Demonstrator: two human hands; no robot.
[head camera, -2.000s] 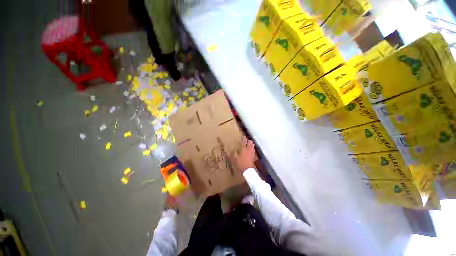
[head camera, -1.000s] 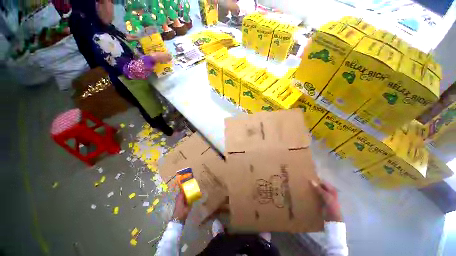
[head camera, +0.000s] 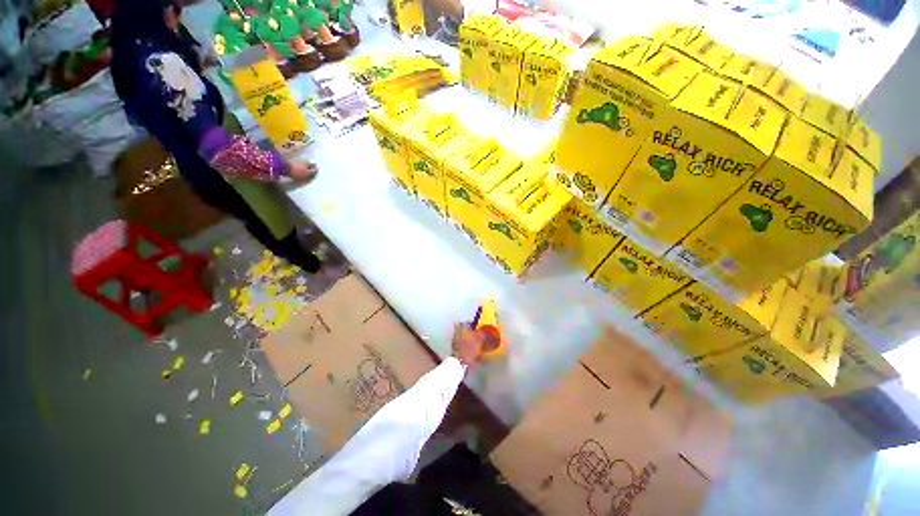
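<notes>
My left hand (head camera: 468, 344), in a white sleeve, is closed around the tape gun (head camera: 488, 331), which has a yellow-orange roll, over the pale table (head camera: 404, 272). A flat brown carton blank (head camera: 615, 433) with a printed logo lies on the table's near part, cut off by the lower edge of the view. My right hand is not in view. More flat carton blanks (head camera: 343, 353) lie low beside the table edge, partly behind my left sleeve.
Yellow boxes (head camera: 706, 161) are stacked on the right and in a row (head camera: 464, 186) along the table. A person (head camera: 192, 111) stands at the far left table edge holding a yellow box (head camera: 270, 104). A red stool (head camera: 141, 277) and paper scraps are on the floor.
The carton blank has gone from upright in front of me to lying on the table. My left hand with the tape gun has moved right, over the table. My right hand has left the view.
</notes>
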